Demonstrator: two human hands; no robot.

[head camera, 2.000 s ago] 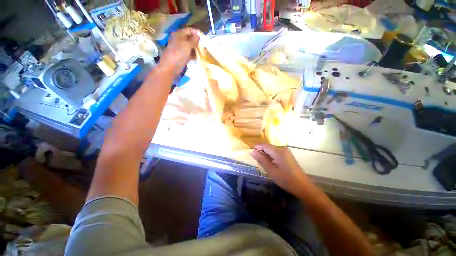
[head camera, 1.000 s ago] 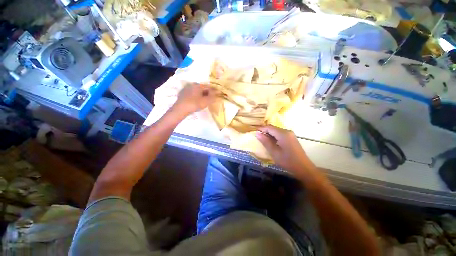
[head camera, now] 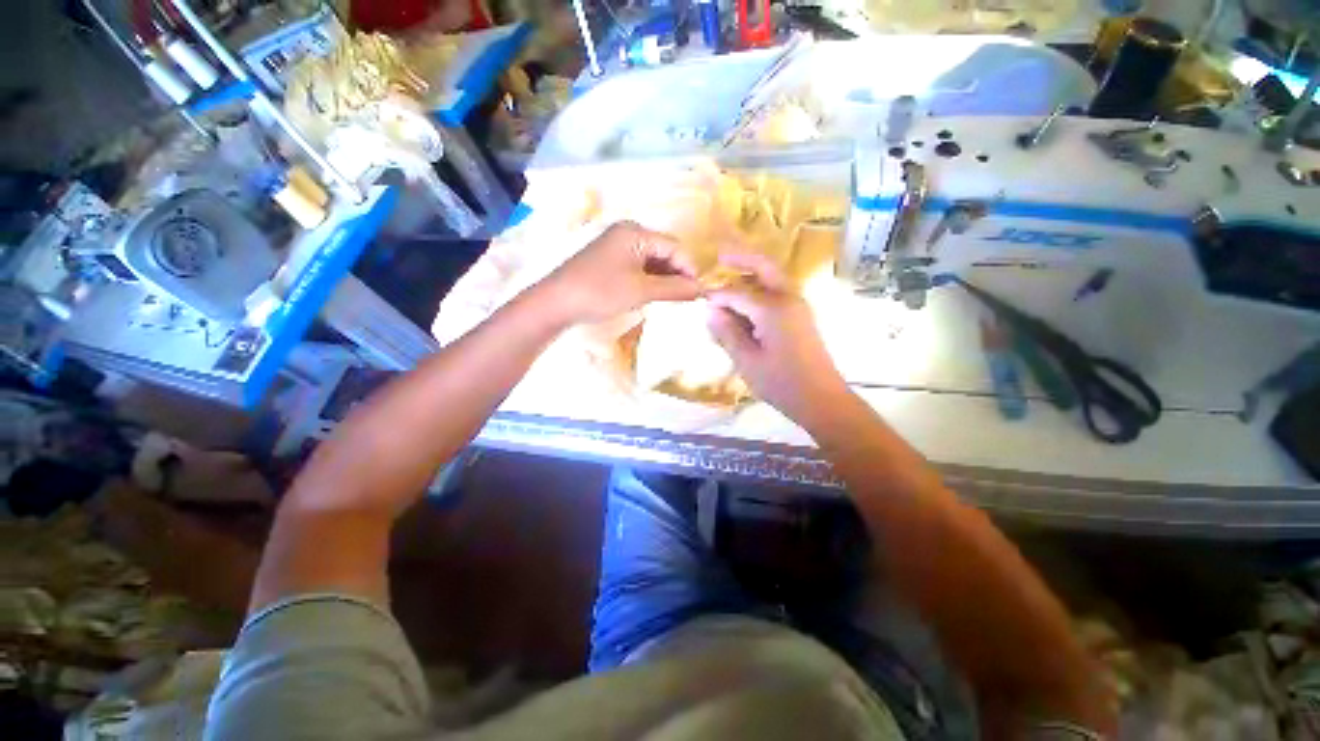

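Note:
The pale yellow garment piece (head camera: 775, 213) lies bunched on the white machine table left of the needle area (head camera: 909, 278), washed out white under the lamp in parts. My left hand (head camera: 633, 275) pinches a fabric edge at the middle of the piece. My right hand (head camera: 760, 322) pinches the same edge just to the right, fingertips almost touching those of my left hand. Part of the cloth hangs below the hands toward the table's front edge. The white sewing machine head (head camera: 1071, 232) with a blue stripe stands at the right.
Black-handled shears (head camera: 1107, 394) lie right of the needle, with light blue snips (head camera: 1002, 369) and a dark green tool beside them. A dark box (head camera: 1299, 423) sits at the right edge. Another machine (head camera: 188, 246) stands at left. A dark thread cone (head camera: 1136, 65) stands behind.
My left hand came down from its raised position, then moved right. My right hand moved up from the table's front edge. Both hands are now together at the fabric edge.

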